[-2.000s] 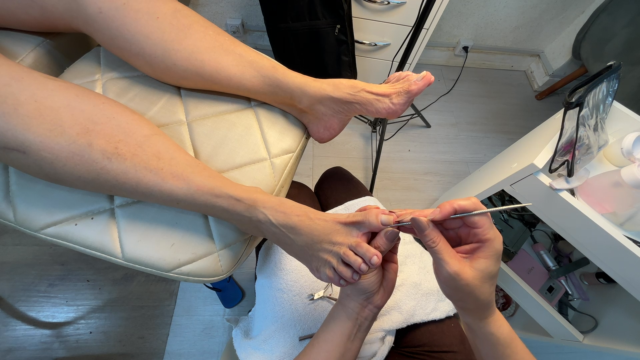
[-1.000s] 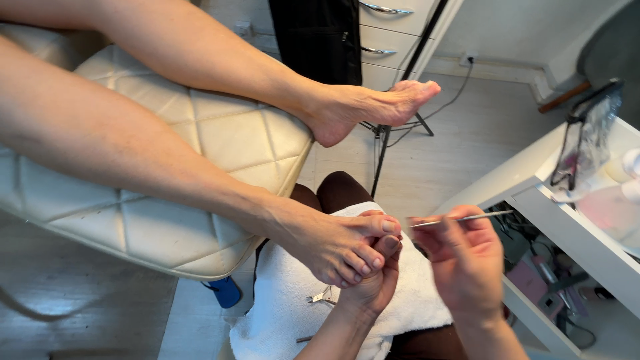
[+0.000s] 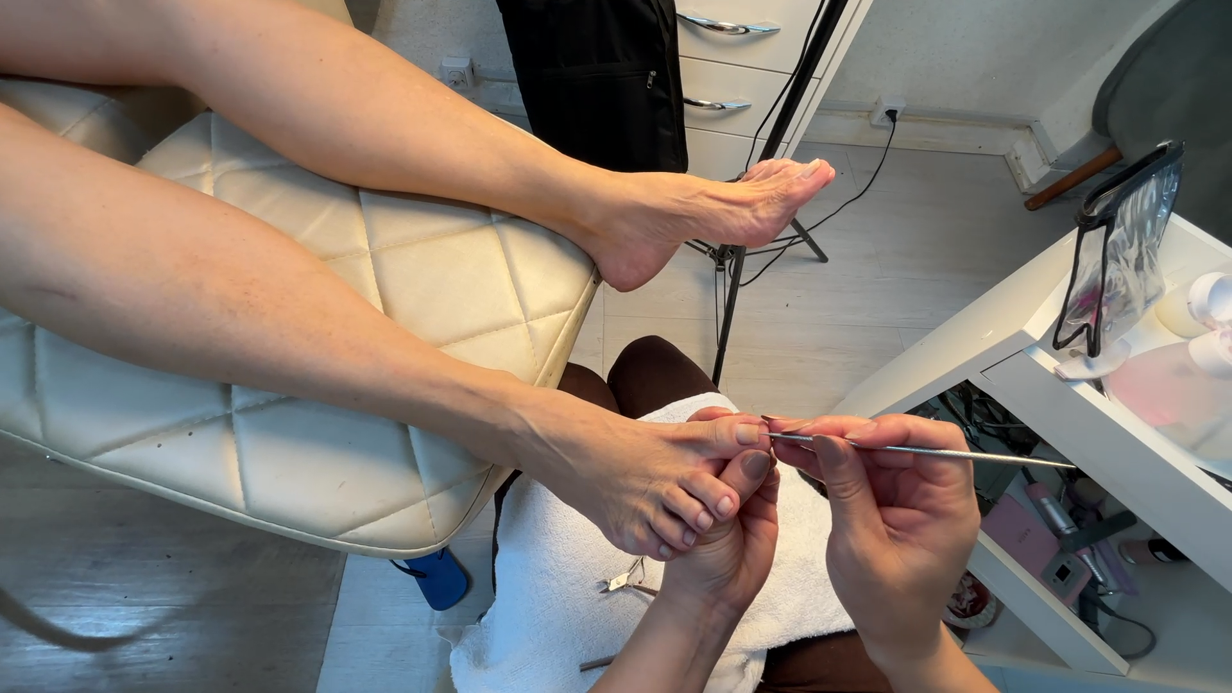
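Observation:
My left hand grips the front of another person's foot, its thumb beside the big toe. Between the fingertips of my right hand is a thin metal nail tool, whose tip meets the edge of the big toenail. A white towel lies over my lap under the foot. On it, below the toes, rest metal cuticle nippers, and the end of another thin tool shows beside my left forearm. The person's other foot extends past the cushion, untouched.
A cream quilted leather leg rest supports both legs. At the right stands a white cabinet with bottles and a clear pouch on top, devices inside. Behind are a thin-legged stand, a black bag and drawers.
My right hand drew the tool slightly away from the big toe one second ago; now its tip is back at the nail. My left hand keeps its hold on the foot.

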